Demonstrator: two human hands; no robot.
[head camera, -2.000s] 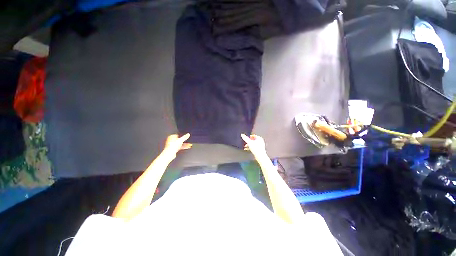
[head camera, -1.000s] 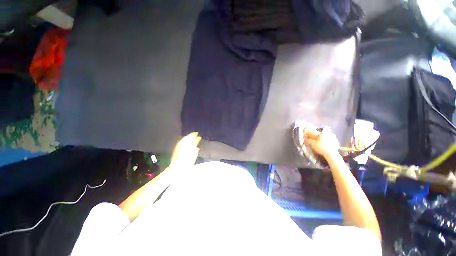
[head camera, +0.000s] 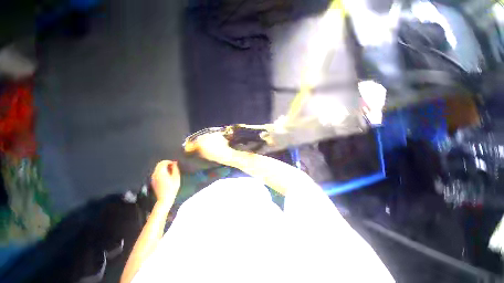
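Observation:
A dark navy skirt (head camera: 226, 83) lies on the grey pressing table cover (head camera: 110, 105), its near end at the table's front edge. My right hand (head camera: 213, 148) is closed around the steam iron (head camera: 213, 132), which is at the skirt's near end; blur hides whether it touches the cloth. My left hand (head camera: 166, 176) is just left of the iron at the table's front edge, fingers curled; whether it holds anything cannot be told. The yellow steam hose (head camera: 301, 102) runs from the iron up to the right.
A black garment pile (head camera: 237, 14) is at the far edge. A blue crate (head camera: 353, 184) with dark cloth is below the table, right. A white block (head camera: 372, 99) is at the table's right end. A red bag (head camera: 17, 116) is past the left end.
My right hand has brought the iron from the table's right end leftward to the skirt's near end. The hose now stretches across the table. My left hand has moved away from the skirt's corner. The view has shifted.

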